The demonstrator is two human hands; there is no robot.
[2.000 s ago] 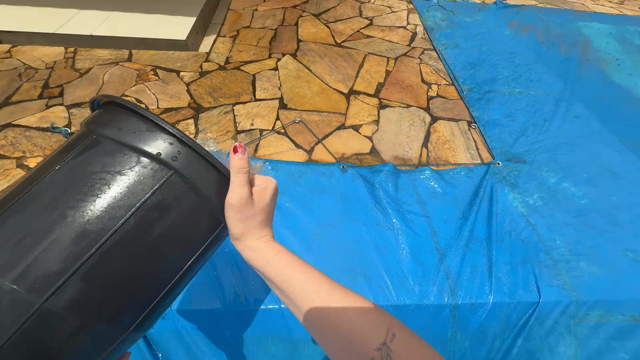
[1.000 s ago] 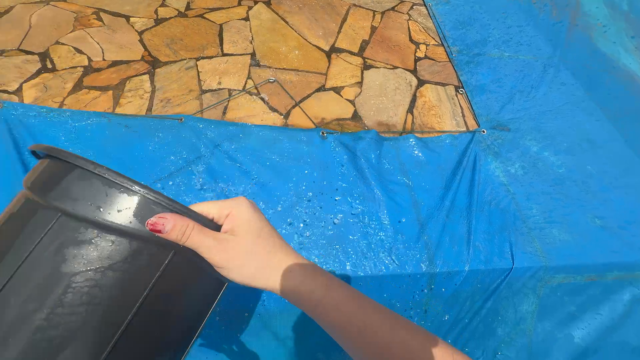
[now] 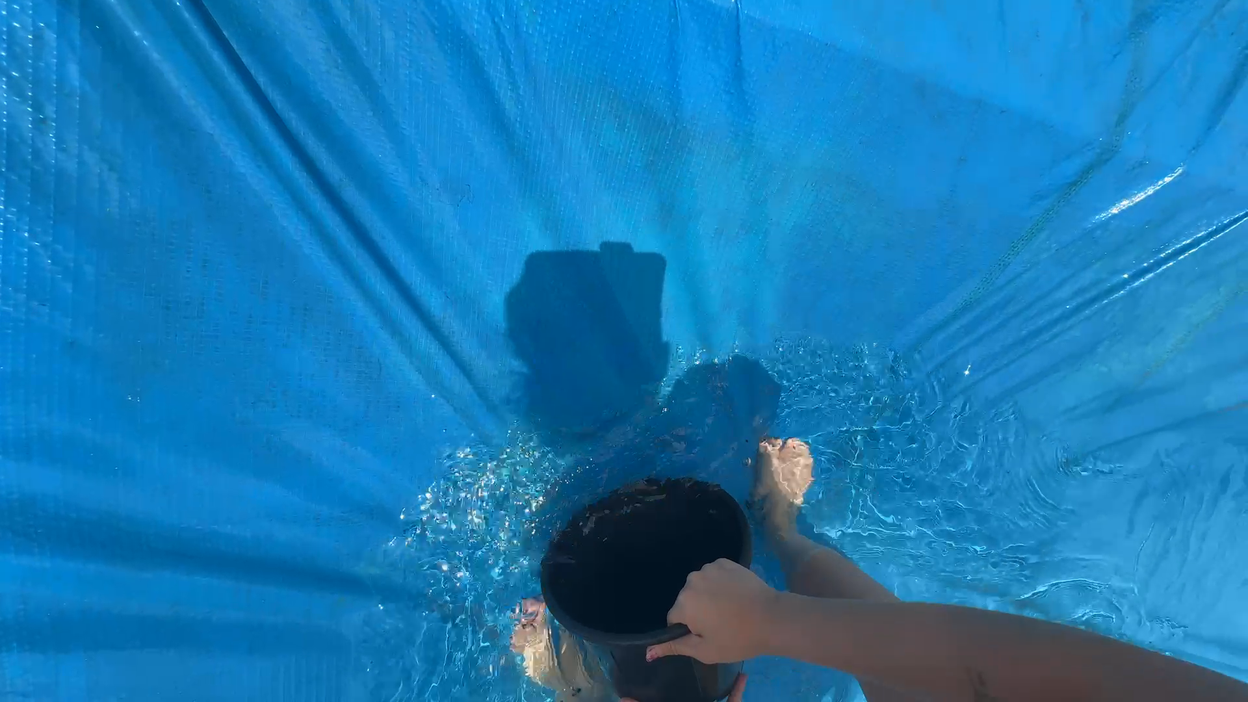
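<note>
A black plastic bucket (image 3: 673,673) is at the lower middle, its mouth facing up and tilted, over shallow water. My right hand (image 3: 721,612) grips the near right part of its rim, thumb outside and fingers over the edge. Of my left hand (image 3: 738,688), only fingertips show at the bottom edge of the view, against the lower side of the bucket; the rest is hidden. The dark inside does not show clearly whether it holds water.
A blue tarp (image 3: 292,341) with long folds spreads all around. Rippling shallow water (image 3: 926,487) lies over its lower middle and right. Two bare feet stand in it, one (image 3: 785,468) right of the bucket, one (image 3: 531,639) left. Dark shadows fall ahead.
The view has swung down from the stone paving to the water. The bucket, earlier tipped sideways at the left, is lower and more upright. My right hand is now on its near rim.
</note>
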